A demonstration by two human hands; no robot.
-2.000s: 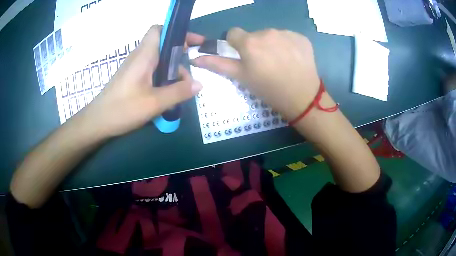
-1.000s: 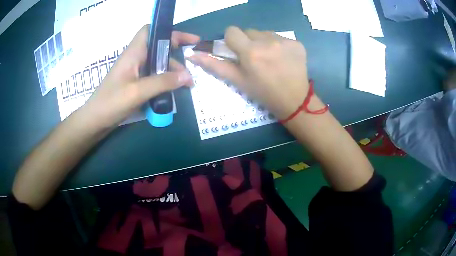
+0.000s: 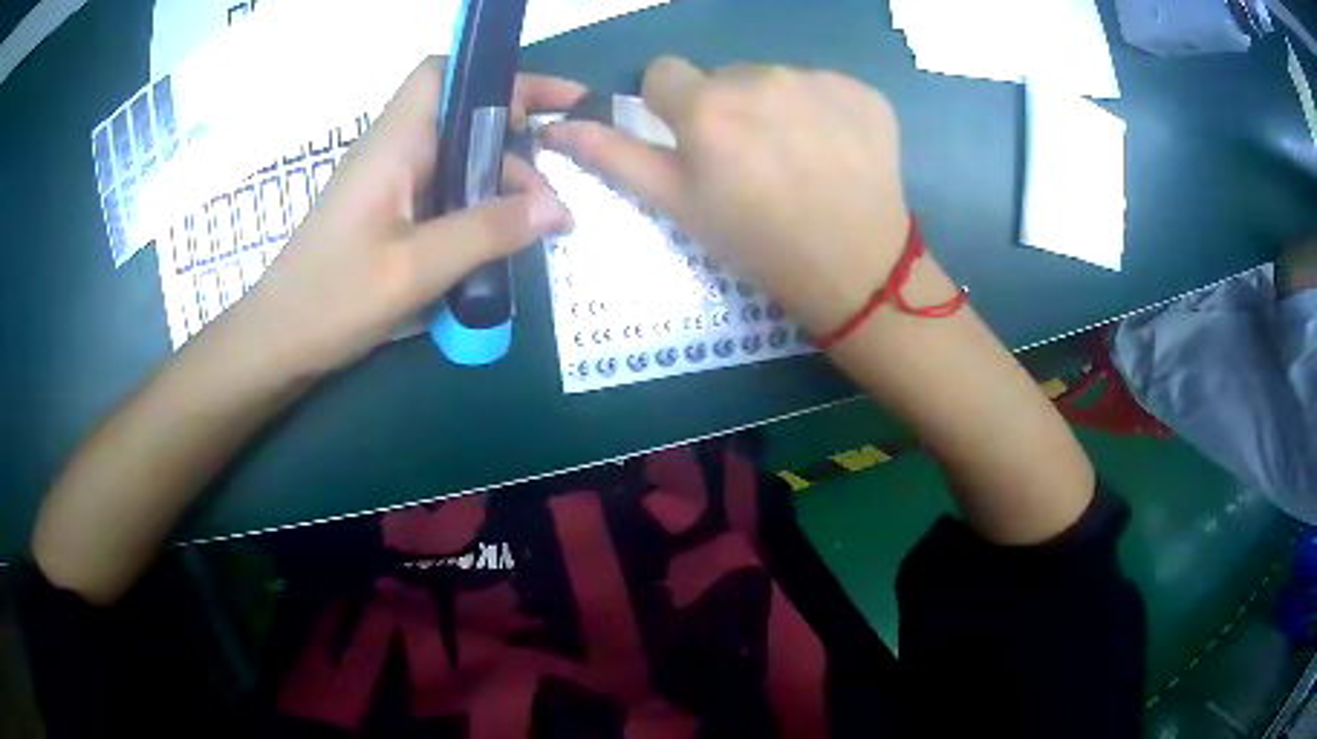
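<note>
My left hand (image 3: 419, 238) is closed around the handheld device (image 3: 477, 173), a long black body with bright blue end and side trim, held upright above the bench. A grey label shows on its face. My right hand (image 3: 766, 181) pinches the label-picking blade (image 3: 600, 108), with its dark tip beside the device and my left fingertips. Whether a label sits on the tip cannot be told. The round symbol label sheet (image 3: 636, 311) lies under my right hand. The rectangular frame label sheet (image 3: 217, 238) lies to the left, partly hidden by my left hand.
A spare grid sheet (image 3: 133, 159) lies at the far left. White papers (image 3: 1072, 173) lie at the upper right, near a pale container (image 3: 1184, 22). A person's grey sleeve (image 3: 1220, 361) is at the right, beyond the bench edge. The floor is green with yellow-black tape (image 3: 859, 459).
The device first shifted left with my left hand, then slightly back right. My right hand moved a little up and stays by the device with the blade. The blade's angle changed slightly.
</note>
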